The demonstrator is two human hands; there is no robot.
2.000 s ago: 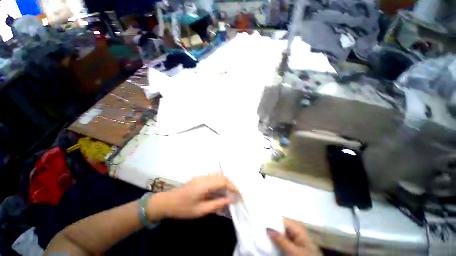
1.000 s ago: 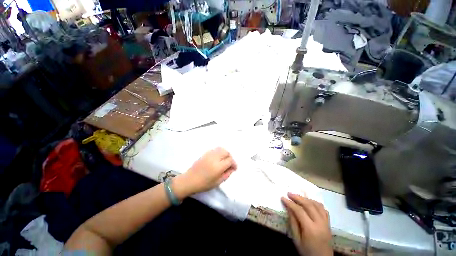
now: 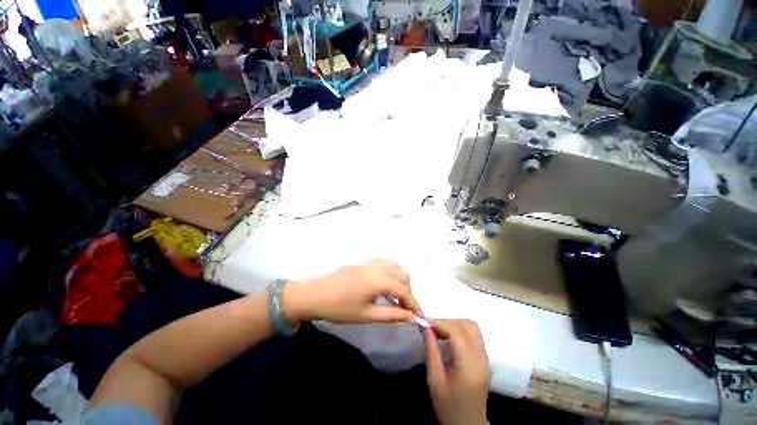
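Note:
My left hand [image 3: 365, 292] and my right hand [image 3: 455, 357] meet at the table's front edge. Their fingertips pinch a narrow edge of a white cloth piece [image 3: 390, 344] between them. The cloth hangs over the table edge below my hands, and its outline on the tabletop is washed out. The sewing machine [image 3: 581, 183] stands to the right. Its presser foot and needle area [image 3: 461, 236] is behind my hands, with no hand at it.
A large white garment heap [image 3: 373, 149] lies behind the needle. A black smartphone [image 3: 594, 290] with a white cable is at the machine. Cardboard in plastic film [image 3: 207, 184] is at the left end, beside yellow [image 3: 176, 239] and red [image 3: 101, 278] bags. Navy cloth covers the lap.
A second ago my hands were apart on the cloth near the needle. My left hand has moved right and my right hand has moved left; they now pinch the cloth edge together.

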